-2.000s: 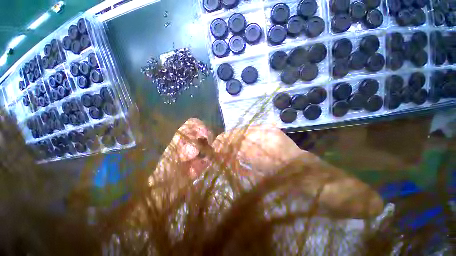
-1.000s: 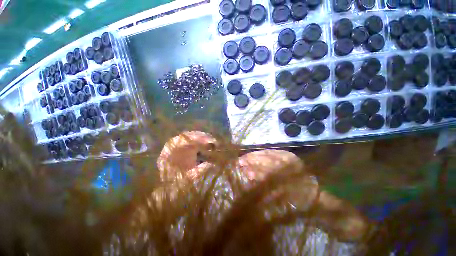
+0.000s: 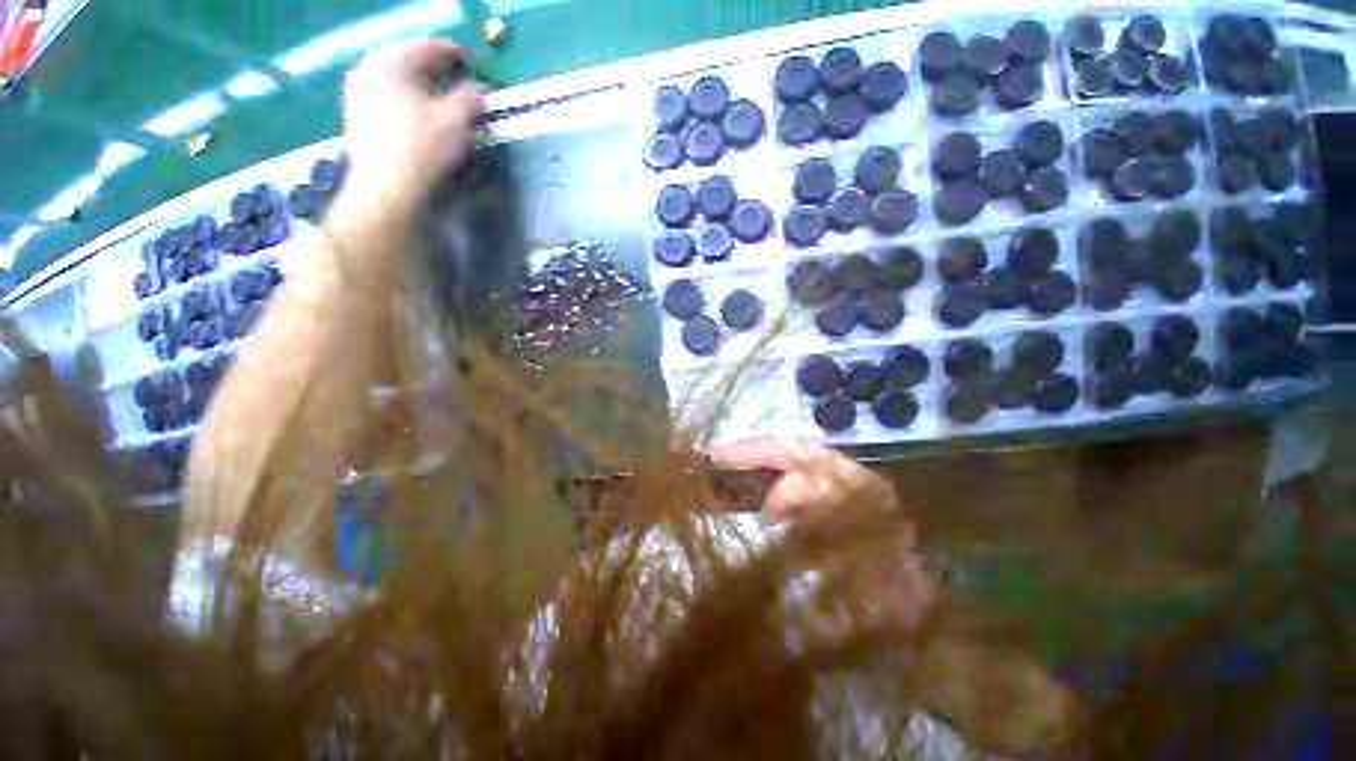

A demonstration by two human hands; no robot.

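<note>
My left hand [image 3: 405, 119] is stretched out to the upper left, past the far rim of the trays. It is blurred, with a small dark round part [image 3: 446, 72] seen at its fingertips. My right hand [image 3: 811, 483] is low in the middle, just below the right compartment tray. A dark narrow shape lies by its fingers; hair hides much of this hand and I cannot tell what it holds. The heap of tiny shiny fittings [image 3: 573, 302] lies between the trays. Round black parts [image 3: 999, 167] fill most cells of the right tray [image 3: 729, 390].
The left compartment tray [image 3: 112, 302], also with black parts, is partly covered by my left forearm. A small brass-coloured piece [image 3: 495, 28] lies on the green surface [image 3: 595, 27] beyond the trays. Hair blocks much of the lower view. A dark object shows at the far right.
My left hand has left my right hand and moved up and left over the trays. My right hand stays low near the middle. The view has shifted, showing more of the right tray's far end.
</note>
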